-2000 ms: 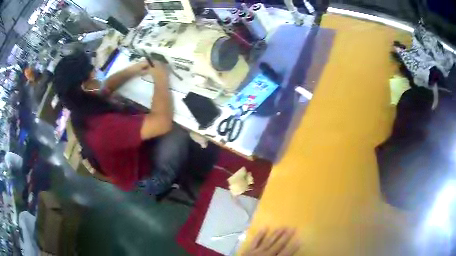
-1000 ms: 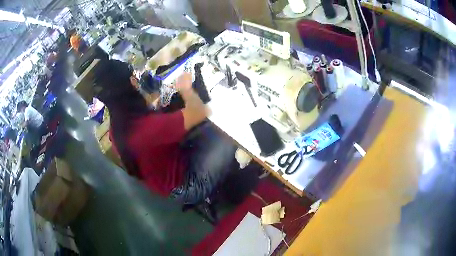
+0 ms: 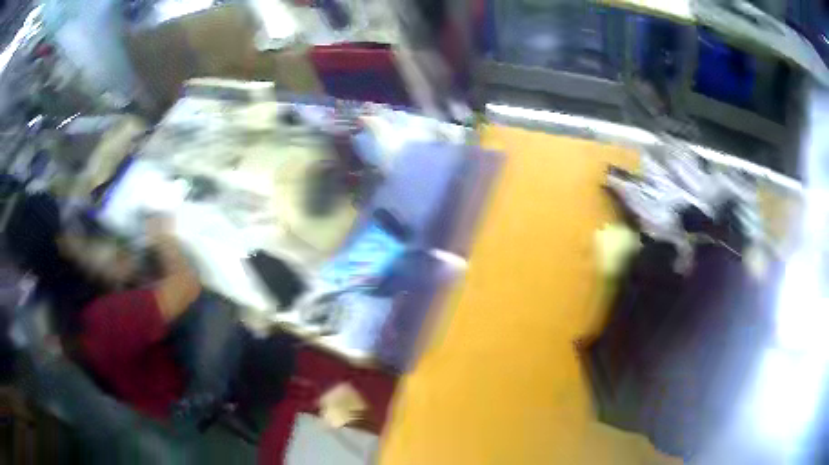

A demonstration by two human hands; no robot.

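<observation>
Neither of my hands is in the picture. The frame is blurred. The yellow-orange table point(image 3: 509, 318) lies nearest in front of me. Dark garment pieces point(image 3: 682, 345) lie in a pile on its right side, with white printed cloth point(image 3: 668, 186) behind them. A pale yellow piece point(image 3: 615, 250) shows at the pile's left edge.
At left, a seated person in a red shirt point(image 3: 127, 350) is at a white machine table with a cream sewing machine point(image 3: 295, 186). A blue packet point(image 3: 368, 252), a flat black item point(image 3: 275, 278) and blurred scissors point(image 3: 323, 309) lie there. A red cloth-covered stand point(image 3: 368, 390) is below.
The view has swung right since one second ago, so the seated person and machine stand further left and the dark pile shows. My hand, seen on the yellow table two seconds ago, is out of view.
</observation>
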